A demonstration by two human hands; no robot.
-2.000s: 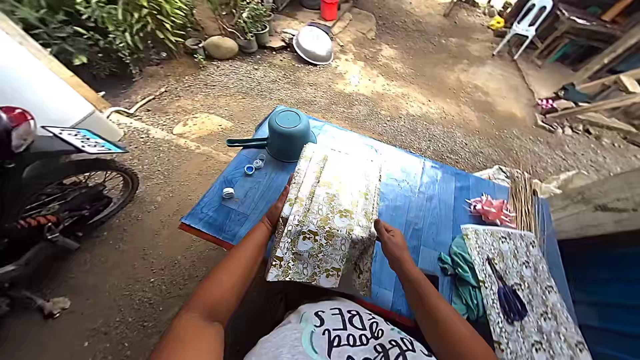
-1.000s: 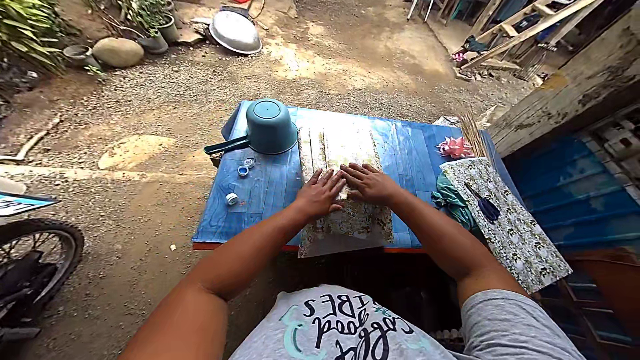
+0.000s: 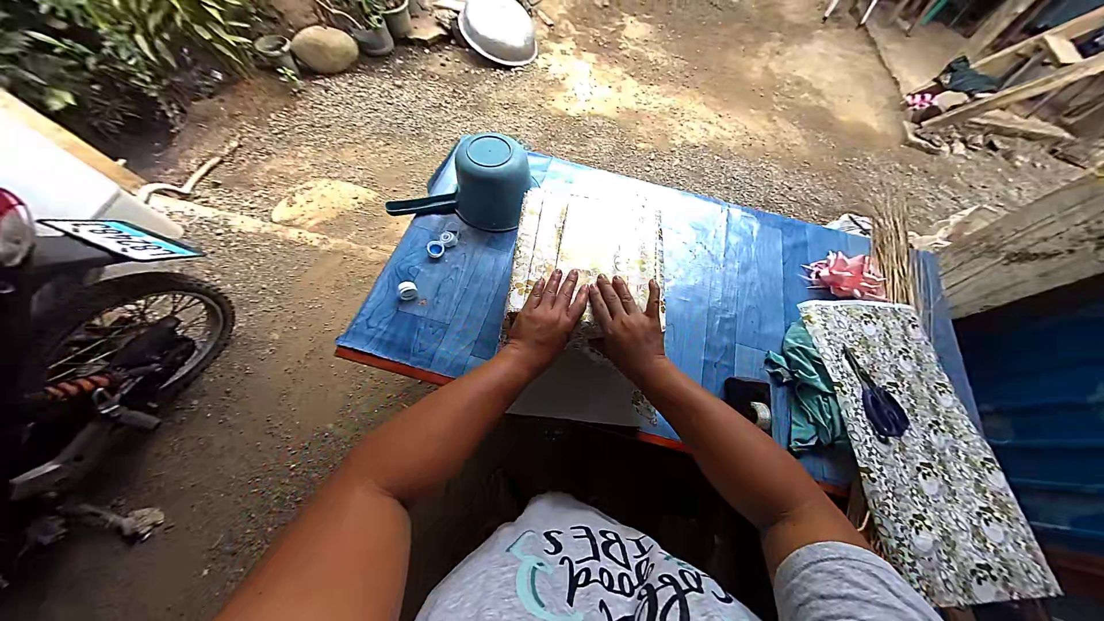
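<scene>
A folded sheet with a gold floral print lies on the blue-covered table, its upper part washed out by sunlight. My left hand and my right hand rest flat on it side by side, fingers pointing away from me. A plain pale part shows under my wrists at the near table edge. At the right lies another floral-printed sheet with dark-handled scissors on top. Beside it is a crumpled green cloth.
An upturned teal dipper stands at the back left, near small white caps. A pink ribbon flower and thin sticks lie at the right. A dark object sits near the front edge. A motorcycle stands left.
Two seconds ago my hands held the printed sheet by its sides, raised toward me; now it lies on the table under both palms. Since one second ago the hands have stayed on it. The view has shifted.
</scene>
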